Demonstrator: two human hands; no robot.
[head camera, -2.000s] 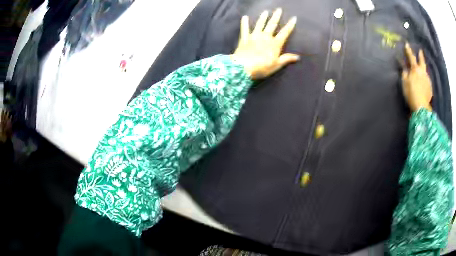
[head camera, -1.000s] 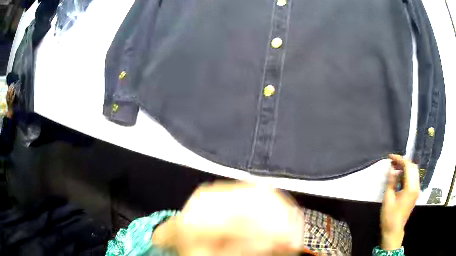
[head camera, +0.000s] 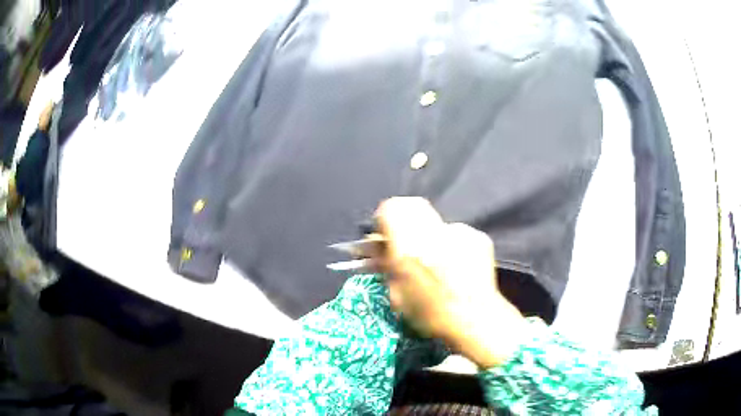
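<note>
A dark grey denim shirt (head camera: 325, 162) lies front up on the white table, its gold buttons down the middle. My right hand (head camera: 443, 272) is blurred over the lower front. It is closed on thread snips (head camera: 353, 253), whose two pale blades point left. My left sleeve ends behind my right hand, and my left hand cannot be made out apart from it. The hem is lifted around my hands, with a dark gap just right of them. Both cuffs, each with gold buttons, lie flat, the left cuff (head camera: 195, 264) and the right cuff (head camera: 646, 321).
A shiny clear plastic bag (head camera: 138, 61) lies at the table's upper left. Another person's dark sleeve (head camera: 34, 175) and part of a hand show at the left edge. The white table's (head camera: 114, 203) rounded front edge curves below the shirt.
Both arms have come together over the shirt's lower front, and the snips now show. The hem, flat before, is lifted there. The view has shifted, showing more of the shirt's upper part.
</note>
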